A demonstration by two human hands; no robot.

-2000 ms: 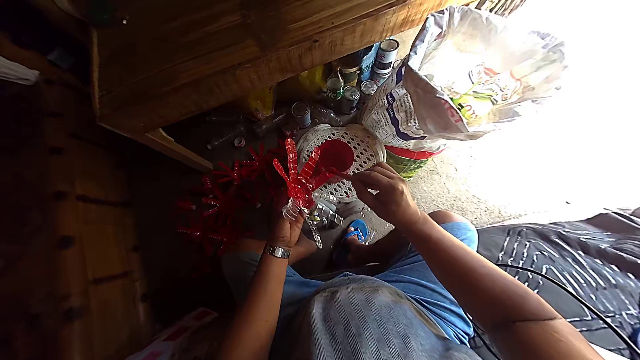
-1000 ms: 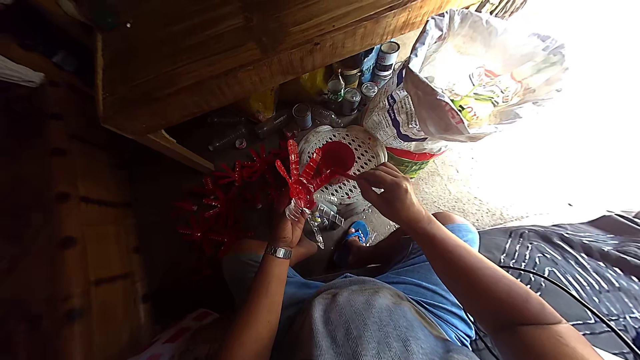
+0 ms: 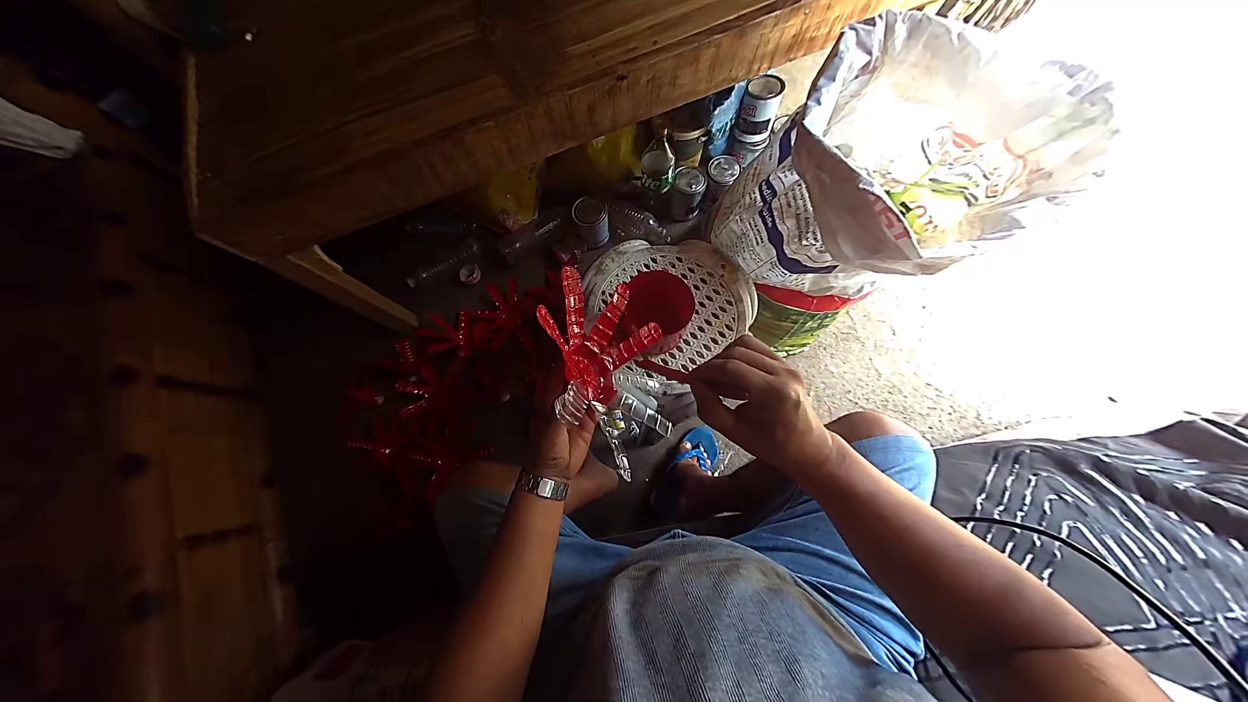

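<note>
My left hand (image 3: pixel 564 444) holds a cut plastic bottle piece (image 3: pixel 590 366) whose splayed strips are partly coated red and partly still clear. My right hand (image 3: pixel 760 395) grips the handle of a red paintbrush (image 3: pixel 665 370), its tip end close to the strips at the right of the piece. Behind them, a red container (image 3: pixel 661 307) stands on a white woven-pattern plastic stool (image 3: pixel 723 312). Several red strip-cut pieces (image 3: pixel 429 390) lie in shadow left of my left hand.
A wooden table (image 3: pixel 390 127) overhangs at the top. Under it are metal cans (image 3: pixel 687 187) and clear plastic bottles (image 3: pixel 534 236). A large open sack (image 3: pixel 829 195) stands right of the stool. Dark patterned fabric (image 3: pixel 1102 517) and a black cable (image 3: pixel 1082 556) lie at the right.
</note>
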